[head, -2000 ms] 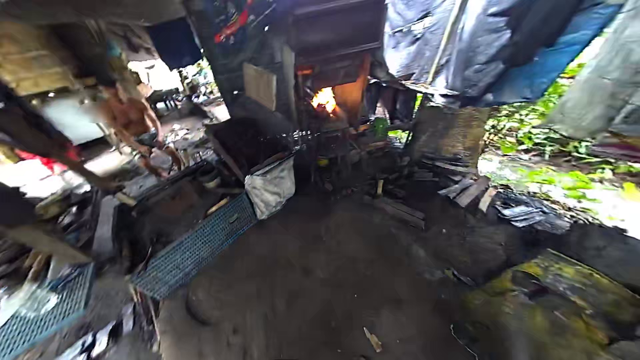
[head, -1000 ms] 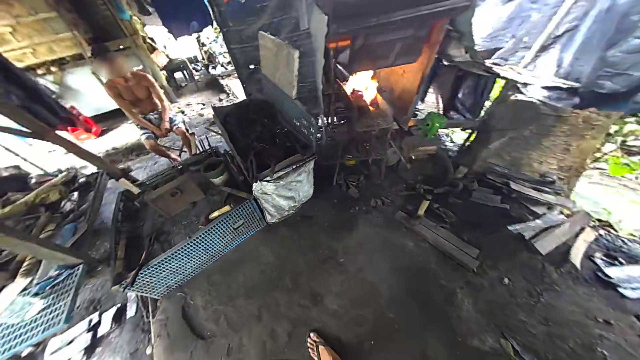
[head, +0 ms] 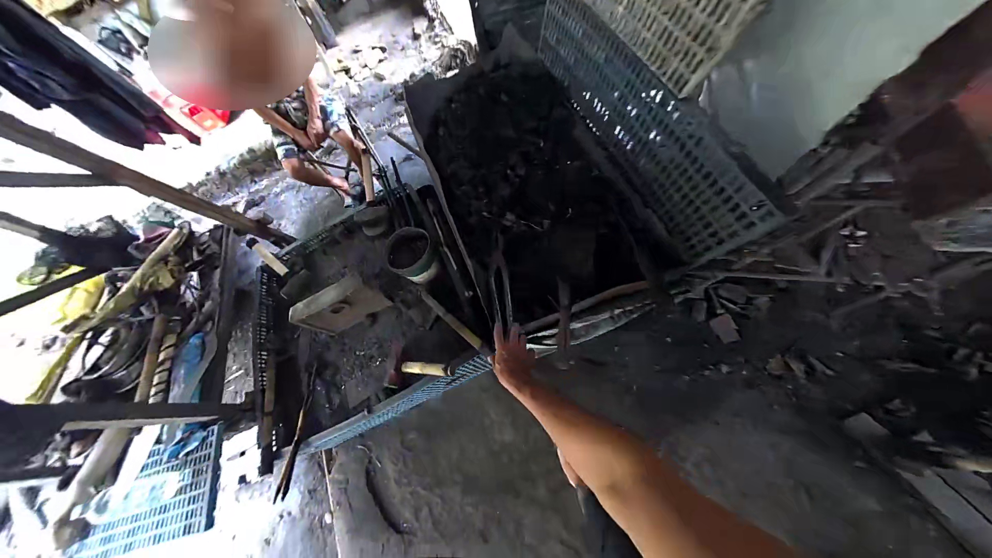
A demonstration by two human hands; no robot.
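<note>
My right hand (head: 513,358) reaches from the lower right to the edge of a soot-dark coal bin (head: 535,170). Its fingers meet the handle ends of dark metal tongs (head: 501,291); whether they close on them is unclear. Left of the hand, a hammer's wooden handle (head: 453,322) slants toward it, and another hammer with a short pale handle (head: 425,369) lies near the blue lattice edge (head: 411,401). A round container (head: 411,252) and a block with a hole (head: 339,304) stand farther left. My left hand cannot be made out; a bit of skin shows behind the forearm.
A person (head: 306,132) sits at the upper left beyond the tools. Plastic lattice panels (head: 659,147) lean behind the bin. Wooden beams (head: 139,178) cross the left side, over piled scrap. Broken pieces (head: 725,328) litter the dark ground at right.
My right arm has come into view and reaches to the bin's edge. The view has swung left and closer to the bin, with the fire out of sight.
</note>
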